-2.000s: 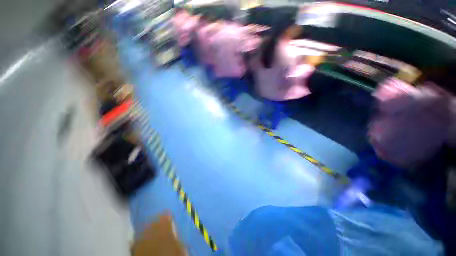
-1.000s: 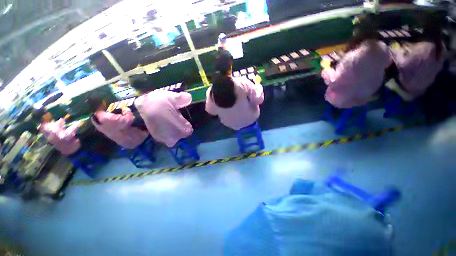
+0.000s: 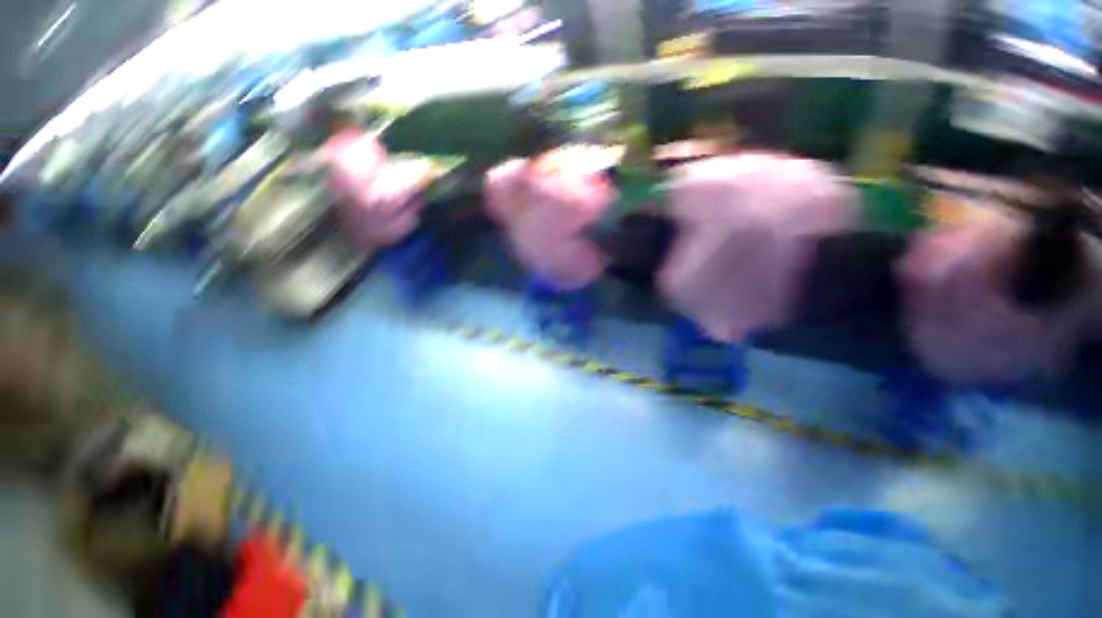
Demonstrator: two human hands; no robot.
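The view is strongly blurred. Neither of my hands is in the picture. Light blue cloth (image 3: 713, 567), which looks like my own smock, fills the bottom edge right of centre. The blue floor (image 3: 483, 417) lies nearest in front of me. No work piece can be made out.
Several people in pink smocks (image 3: 761, 235) sit on blue stools (image 3: 705, 360) along a green bench line. Yellow-black tape (image 3: 628, 377) runs along the floor before them. A red object (image 3: 268, 577) and blurred boxes stand at lower left. A grey cart-like thing (image 3: 302, 248) stands farther back.
The view has turned left along the aisle. The seated people now appear larger and farther right, and the red object and boxes have come in at lower left.
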